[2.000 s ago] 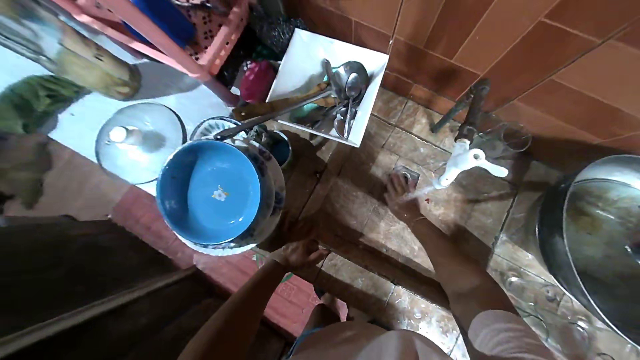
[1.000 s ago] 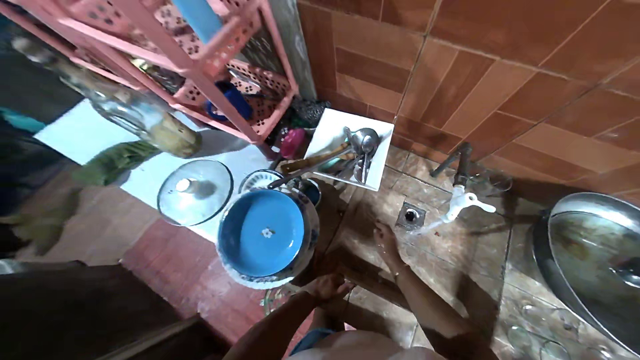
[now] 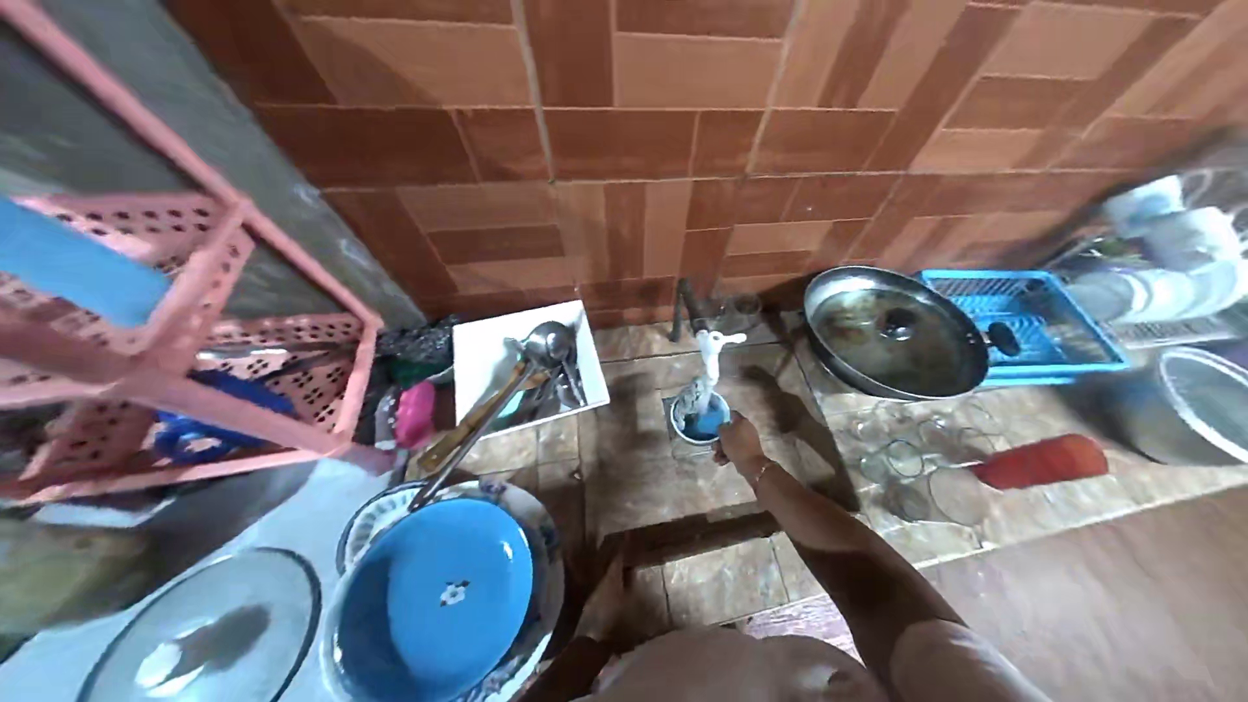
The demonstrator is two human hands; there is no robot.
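My right hand point(image 3: 741, 444) grips a small blue cup point(image 3: 704, 421) by its right side, and the cup is under the white tap point(image 3: 714, 356). Water runs from the tap into the cup. My left hand point(image 3: 606, 590) is low at the near edge of the tiled basin point(image 3: 639, 468), in shadow; whether its fingers hold anything is hidden. To its left a blue bowl point(image 3: 439, 604) with a small flower mark sits on a patterned plate. A white rectangular tray point(image 3: 478, 341) behind the bowl holds ladles and spoons.
At right stand a lidded pan point(image 3: 892, 331), a blue basket point(image 3: 1053, 322), several drinking glasses point(image 3: 951, 495), a red tumbler point(image 3: 1048, 461) and a large pot point(image 3: 1199, 405). A pink plastic rack point(image 3: 361, 390) and a glass lid point(image 3: 214, 624) are at left. A tiled wall point(image 3: 663, 146) rises behind.
My right hand, which was empty over the basin floor by the drain, now holds a blue cup under the running tap. The view has swung up and right.
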